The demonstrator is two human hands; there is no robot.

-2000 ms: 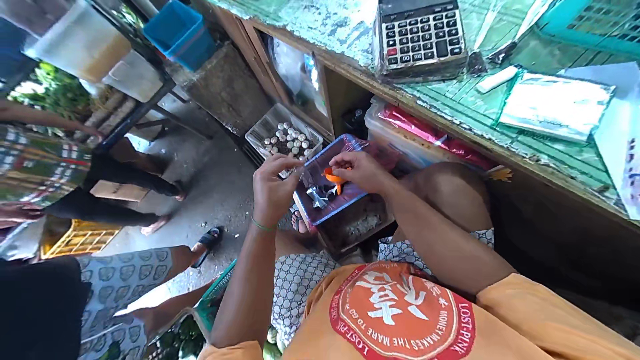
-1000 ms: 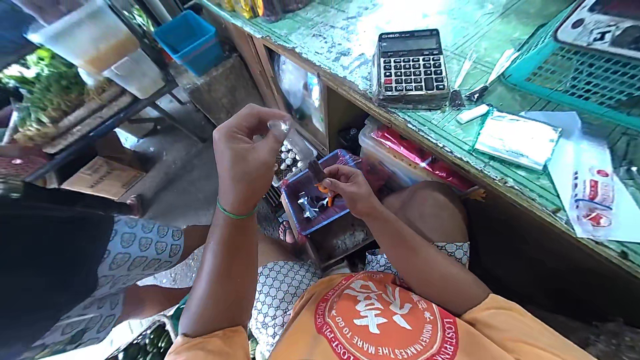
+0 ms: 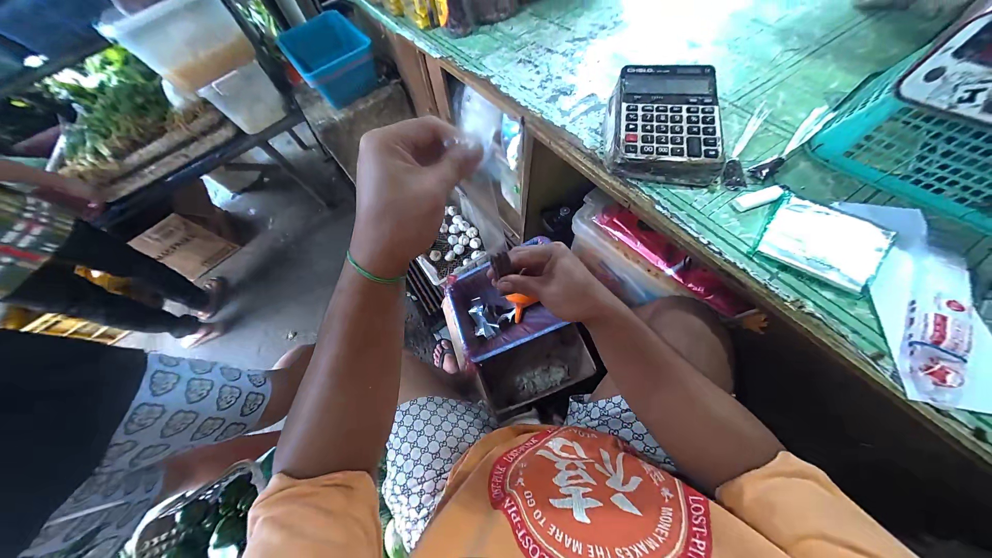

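My left hand, raised, pinches the top of a clear plastic bag that hangs stretched down toward my right hand. The fingers of my right hand are closed on the bag's lower end, where something dark brown shows; what it is I cannot tell. Just under that hand is an orange funnel-like plastic piece, partly hidden. A silvery metal object lies beside it in a purple-lined tray between my knees. Greyish material is in the box's lower part.
A green counter runs along the right, bearing a calculator, a teal basket and a white pack. Below it stands a plastic container. White bulbs lie in a crate beyond the tray. People stand at the left.
Two seconds ago both hands were low over the tray, close together. My left hand has risen since then, and the bag shows stretched between my hands.
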